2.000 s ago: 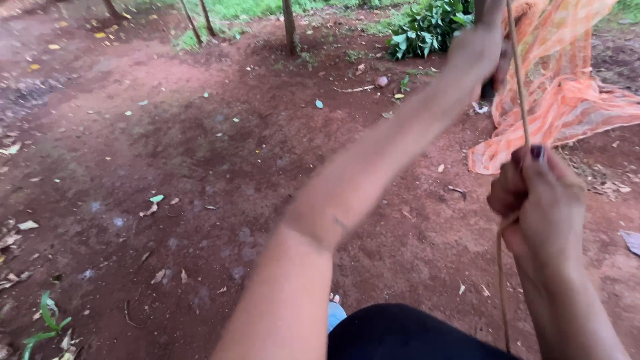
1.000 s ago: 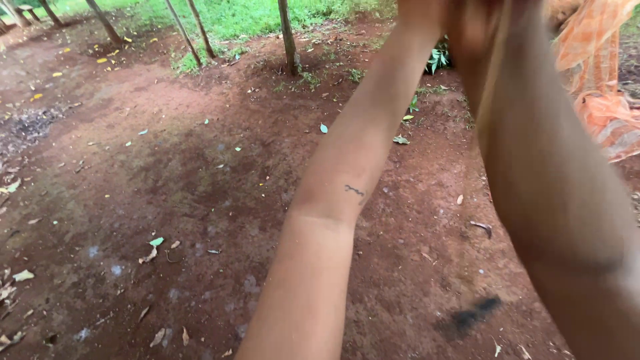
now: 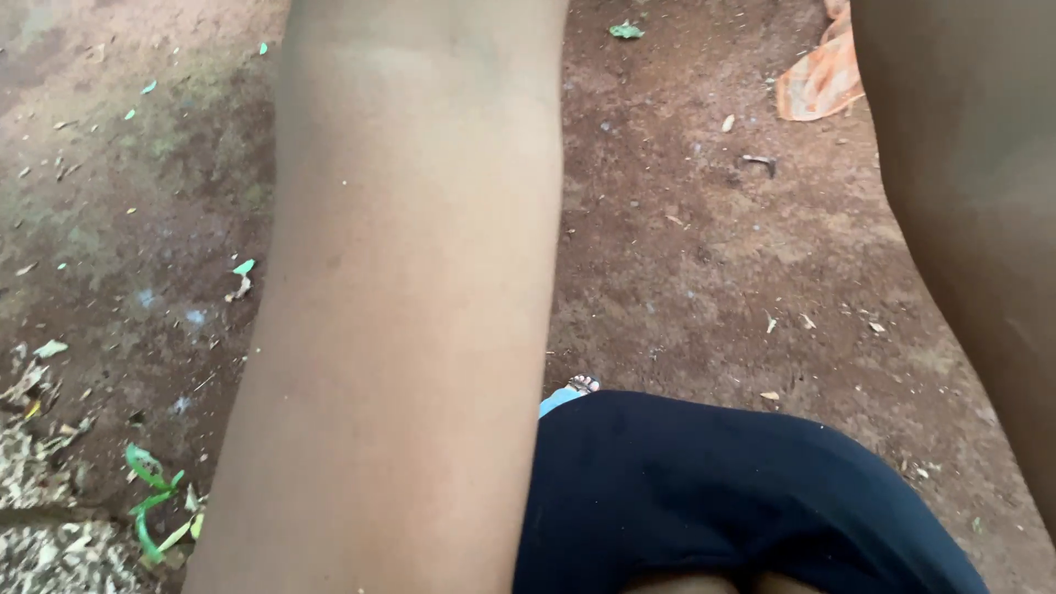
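Note:
Both of my hands are beyond the top edge of the head view, so what they hold or touch is hidden. My left arm (image 3: 412,289) rises through the middle of the view, close to the camera. Along the right side runs my right arm (image 3: 973,165), also reaching upward out of the picture. Part of an orange and white cloth (image 3: 821,82) lies on the ground just left of the right arm. No cord shows in the present frame.
Reddish bare soil (image 3: 676,272) with scattered dry leaves lies below. A small green plant (image 3: 148,495) grows at the lower left beside a rough, pale surface (image 3: 49,553). My dark clothing (image 3: 726,487) fills the bottom, with a sandalled foot (image 3: 584,384) just above it.
Two seconds ago my right hand gripped a thin cord in view; now both hands are out of sight above. The arms have come up nearer the camera, and the view has tilted down.

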